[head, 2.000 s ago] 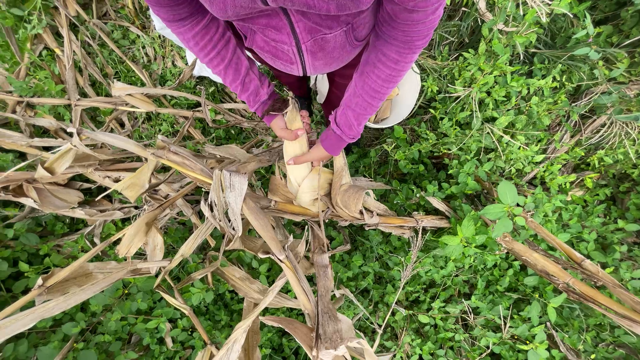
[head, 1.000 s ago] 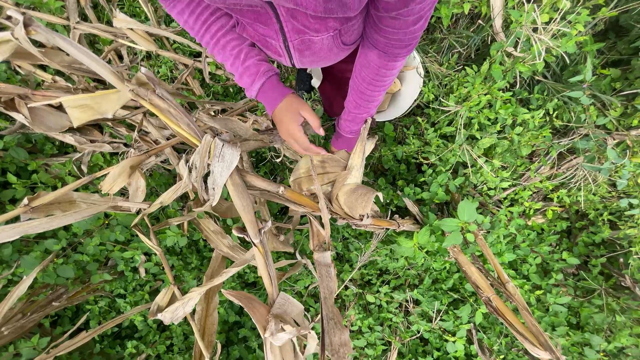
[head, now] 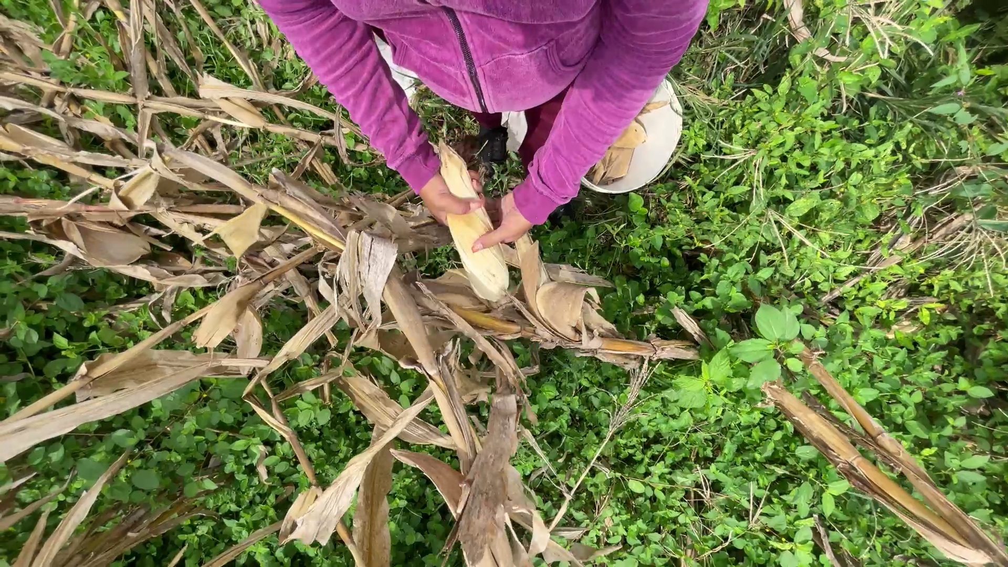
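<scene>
An ear of corn (head: 478, 248) in pale inner husk lies slantwise between my hands. My right hand (head: 447, 198), on the left of the picture, grips its upper part. My left hand (head: 508, 224) holds it from the other side, with the thumb laid across the husk. Just below, a dry corn stalk (head: 630, 346) runs sideways. Peeled brown outer husks (head: 561, 303) stand beside the ear's lower end. Whether the ear is still joined to the stalk cannot be told.
A white bucket (head: 657, 146) with dry husk-coloured pieces in it stands at upper right, by my legs. Tangled dry corn stalks and leaves (head: 228, 307) cover the left. Broken stalks (head: 874, 465) lie at lower right among green weeds (head: 850, 236).
A second ago my right hand was spread above the husks and my left was mostly hidden behind them. Now both hands are closed around the pale ear.
</scene>
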